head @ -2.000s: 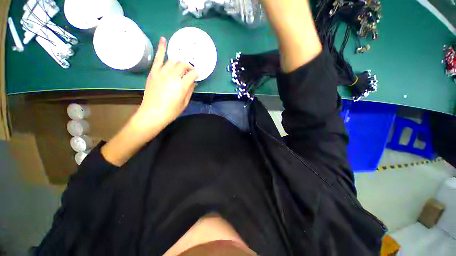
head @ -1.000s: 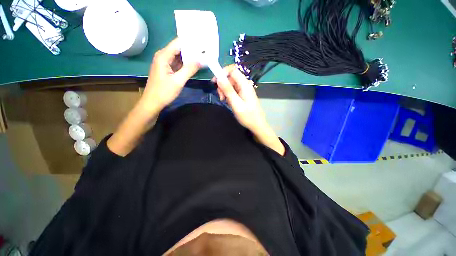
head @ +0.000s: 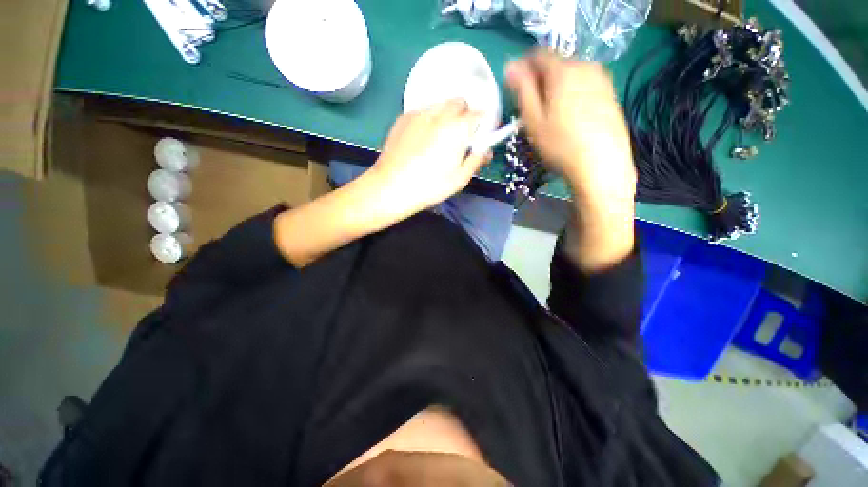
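A white round housing (head: 451, 78) stands on the green bench top near its front edge. My left hand (head: 433, 157) lies over its lower side, holding it. A narrow white strip (head: 499, 137) sticks out from the housing at its right side, by my left fingertips. My right hand (head: 576, 114) is raised just right of the housing, slightly blurred, fingers bent; whether it holds anything cannot be told. A bundle of black leads (head: 666, 171) with white tips lies to the right, partly hidden behind my right hand and forearm.
Another white housing (head: 319, 48) stands at left, beside white strips (head: 183, 29). A clear plastic bag (head: 609, 24) is at the back. Wired modules with silvery-brown ends (head: 757, 71) lie upper right. Below the bench are a carton (head: 109, 219) with white housings and a blue bin (head: 700, 309).
The view has shifted. The housing was tilted up between both hands with the strip; now its round face shows. My right hand has moved off the strip, up and to the right.
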